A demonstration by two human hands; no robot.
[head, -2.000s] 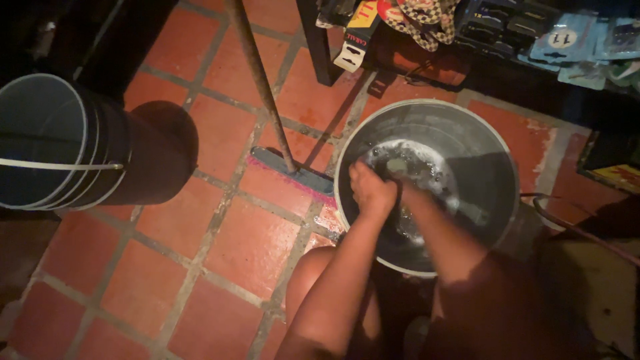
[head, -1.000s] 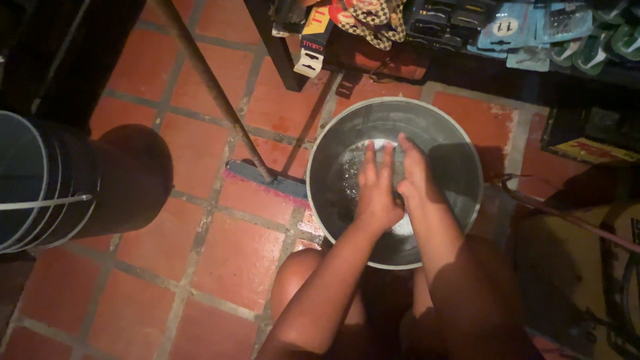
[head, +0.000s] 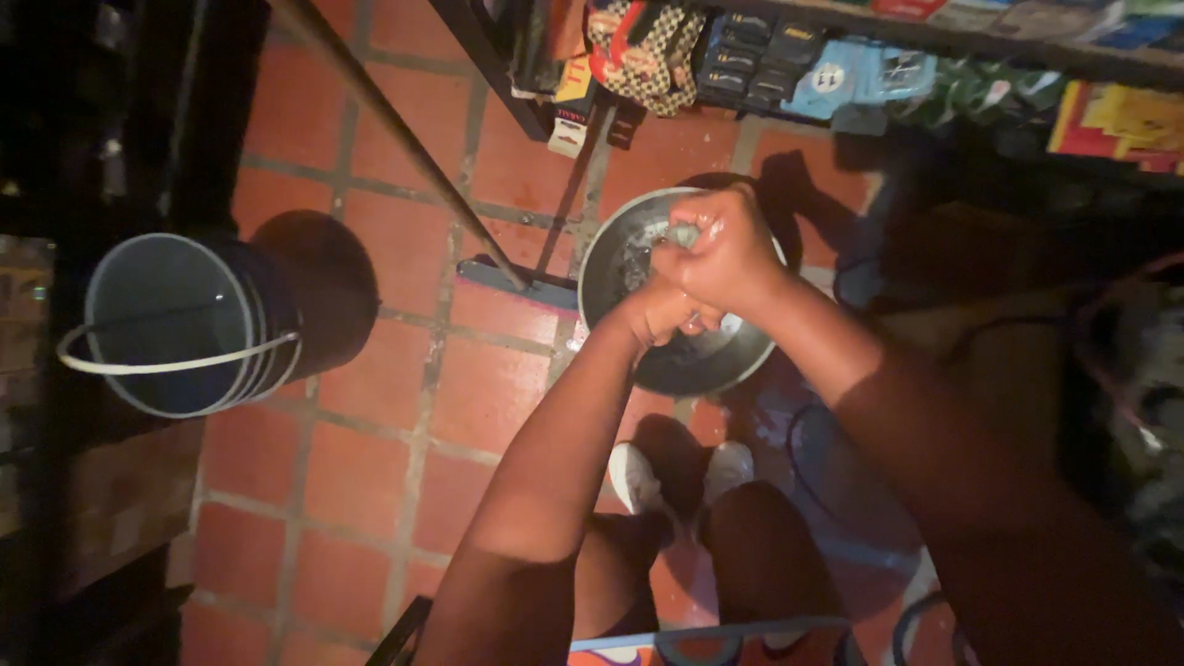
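My right hand (head: pixel 720 248) is curled above a round grey basin (head: pixel 592 277), and a small pale grey-green thing (head: pixel 684 235) shows in the curl of its fingers; its kind is unclear. Against it from below presses my left hand (head: pixel 661 310), its fingers bent and partly hidden, so whether it grips anything cannot be told. Both hands look wet. Sudsy water (head: pixel 638 254) lies in the basin, largely hidden by hands and wrists.
A broom's bristled head (head: pixel 518 285) rests on the tiled floor left of the basin, its handle (head: pixel 398 139) slanting up-left. Farther left stands a bucket (head: pixel 171 324) with a white handle. Packaged goods (head: pixel 823 79) fill a low shelf beyond the basin. My shoes (head: pixel 635 476) are close to the basin.
My hands were low in the basin two seconds ago, then side by side with fingers extended. Now they are bent together, the right above the left. The view has shifted.
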